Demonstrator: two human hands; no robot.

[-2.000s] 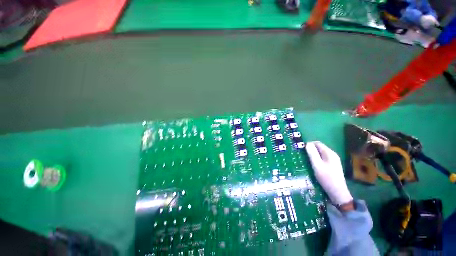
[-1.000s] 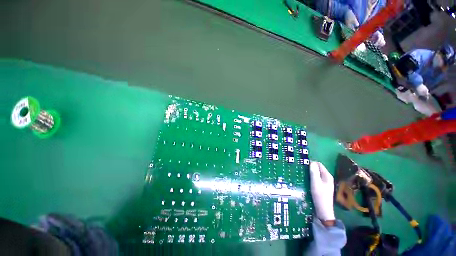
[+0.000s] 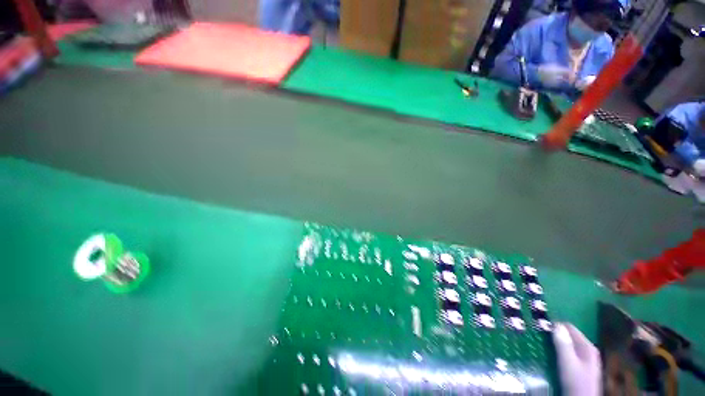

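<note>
The large green circuit board (image 3: 355, 317) lies in front of me, cut off by the lower picture edge. A group of black transistors with pale centres (image 3: 495, 292) stands at its far right part. A bright glare crosses the board's lower part. My right hand (image 3: 578, 362), in a white glove, is at the board's right edge with the fingers together, blurred and cut off below; whether it grips the edge is unclear. My left hand is not in view. The green-rimmed solder spool (image 3: 112, 263) lies on the mat at the left.
The iron stand (image 3: 645, 348) is right of my hand, cut off below. A dark green strip (image 3: 309, 158) runs beyond the mat. Red-wrapped posts (image 3: 595, 93) stand at the right. A red-orange pad (image 3: 228, 52) lies across the strip. People in blue smocks (image 3: 533, 50) are beyond it.
The view has tilted up and shifted, so the board, spool and iron stand sit lower in the picture and more of the far bench shows. My right hand stays beside the board's right edge.
</note>
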